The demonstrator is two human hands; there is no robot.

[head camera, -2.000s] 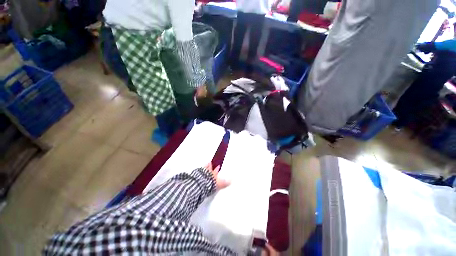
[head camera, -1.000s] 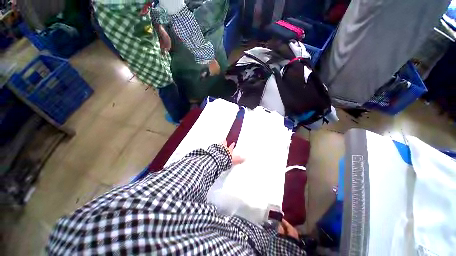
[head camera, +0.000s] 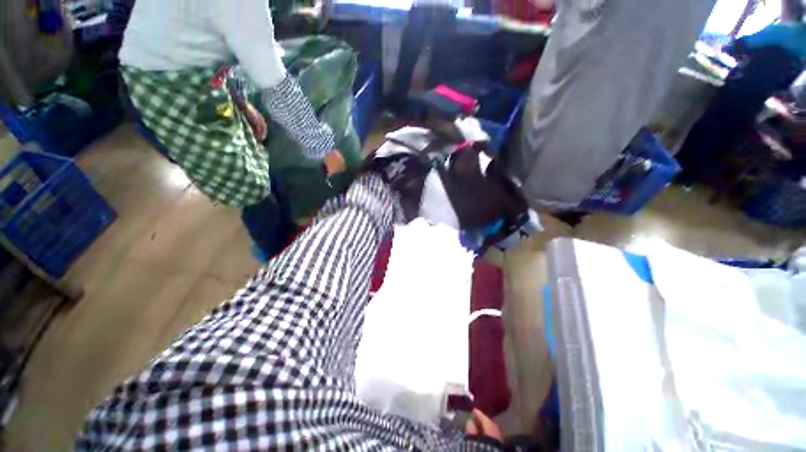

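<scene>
White cut panels (head camera: 415, 309) lie lengthwise on maroon fabric bundles (head camera: 488, 349), one with a pale tie around it. My left arm, in a black-and-white checked sleeve, stretches across the left of the panels to the dark, grey and white fabric heap (head camera: 468, 190) at their far end. My left hand itself cannot be made out past the cuff. My right hand (head camera: 482, 428) is small and cut off at the bottom edge. It is at the near end of the panels, beside a small dark and grey piece; its grip is unclear.
At right is a table with a ruler-marked grey edge (head camera: 579, 353) and white cloth (head camera: 725, 344) on it. Blue crates stand on the floor at left (head camera: 57, 212) and back right (head camera: 641, 181). A person in a checked green garment (head camera: 194, 132) stands beyond, near a grey draped form (head camera: 601, 97).
My left hand has left the middle of the panels, and the arm now reaches forward to the dark heap. The left-hand white strip is now hidden behind the sleeve. My right hand stays at the near end.
</scene>
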